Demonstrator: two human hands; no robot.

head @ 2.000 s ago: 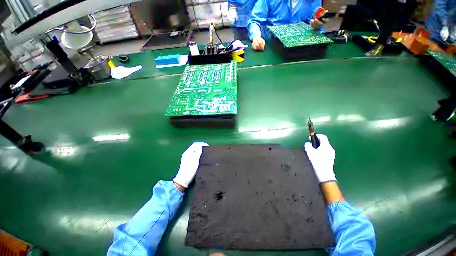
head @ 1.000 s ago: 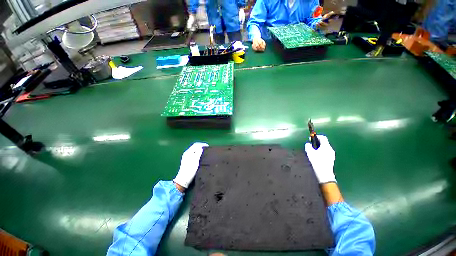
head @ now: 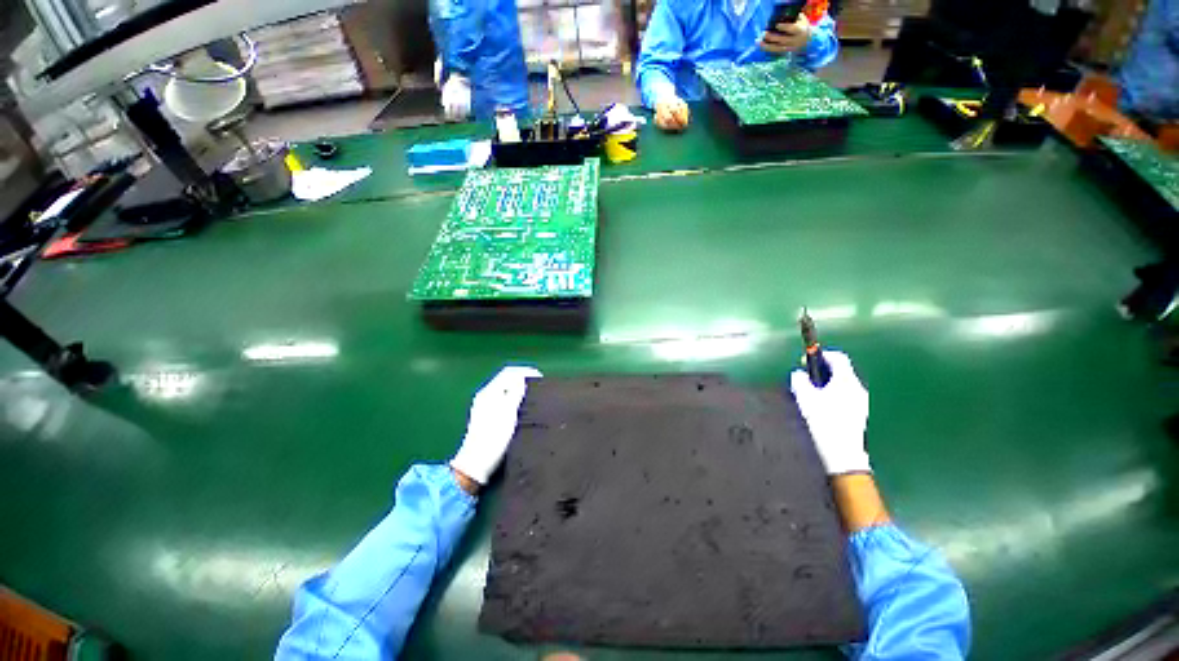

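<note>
A dark foam pad (head: 672, 510) lies bare on the green bench right in front of me. My left hand (head: 493, 424), in a white glove, rests at the pad's upper left corner, with its fingertips against the edge. My right hand (head: 834, 411), also gloved, is at the upper right edge and holds small side cutters (head: 811, 346), jaws pointing away from me. Farther off, a green circuit board (head: 517, 233) sits on its own dark foam, left of the middle.
A person in blue (head: 731, 39) sits opposite, holding a dark object, behind another board (head: 780, 93) on foam. A second person stands left of them. A black tool tray (head: 547, 151), a blue box (head: 440, 156) and orange trays (head: 1076, 109) are at the far side.
The farther board and its foam have shifted left. The standing person has moved left. The seated person's hand with the dark object is higher. My hands and pad have stayed in place.
</note>
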